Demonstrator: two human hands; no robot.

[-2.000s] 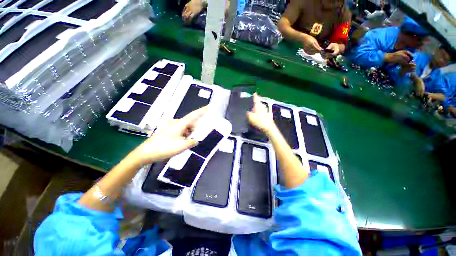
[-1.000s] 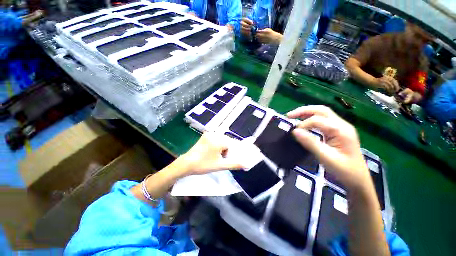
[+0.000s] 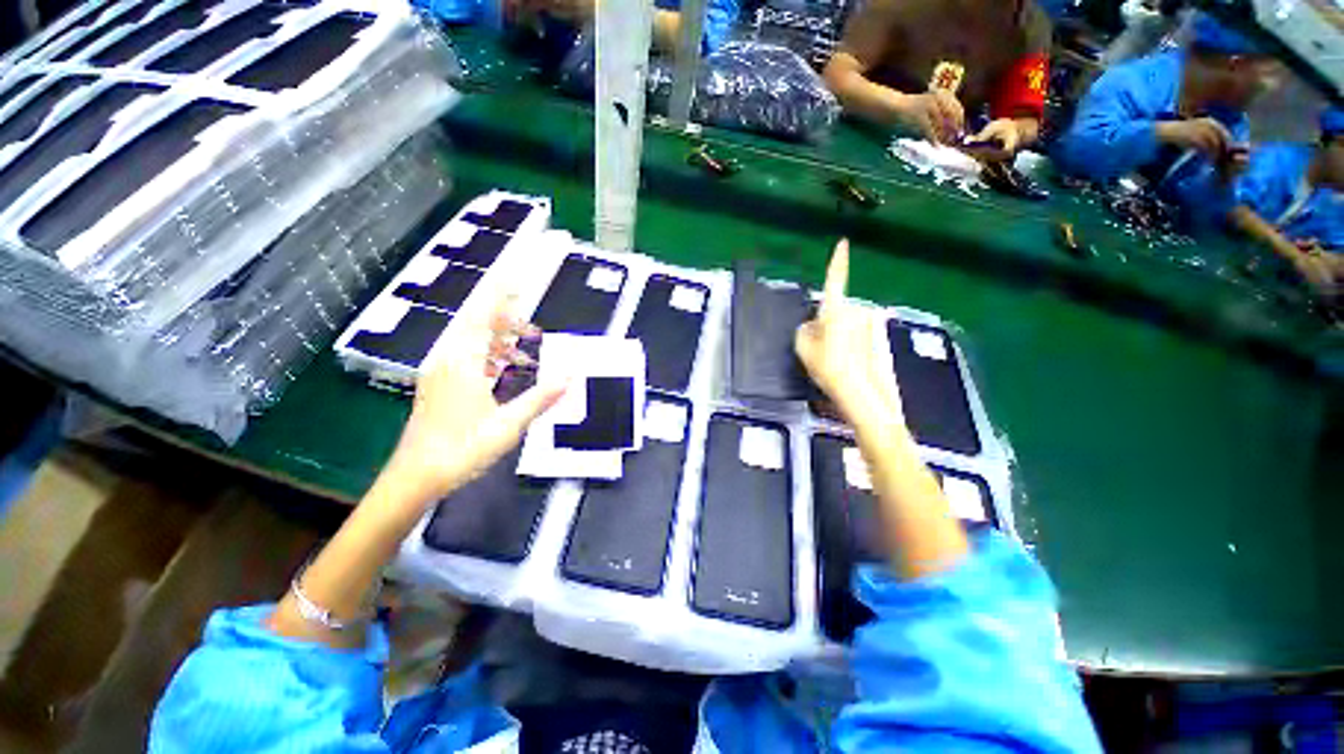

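My left hand (image 3: 469, 401) holds a white backing sheet (image 3: 571, 460) above the left part of the tray, with one black piece (image 3: 597, 416) showing on it. My right hand (image 3: 846, 361) is over the tray's back row, index finger stretched out. Its thumb touches the right edge of a flat black sheet (image 3: 770, 339), which lies over a back-row pocket. Its other fingers are hidden, so a grip is unclear. Black phone cases (image 3: 743, 516) with light camera cutouts sit in two rows in the white tray (image 3: 663, 644).
A stack of sticker sheets (image 3: 442, 287) stands beside the tray. A tall stack of filled trays (image 3: 280, 243) is at far left. A pale upright (image 3: 621, 133) rises behind the tray. People work across the green bench (image 3: 1164, 442), near a plastic bag (image 3: 770, 89).
The view has swung back to the right and over the tray. My right hand has brought the black sheet to the back row. My left hand still holds the backing sheet, now turned flatter.
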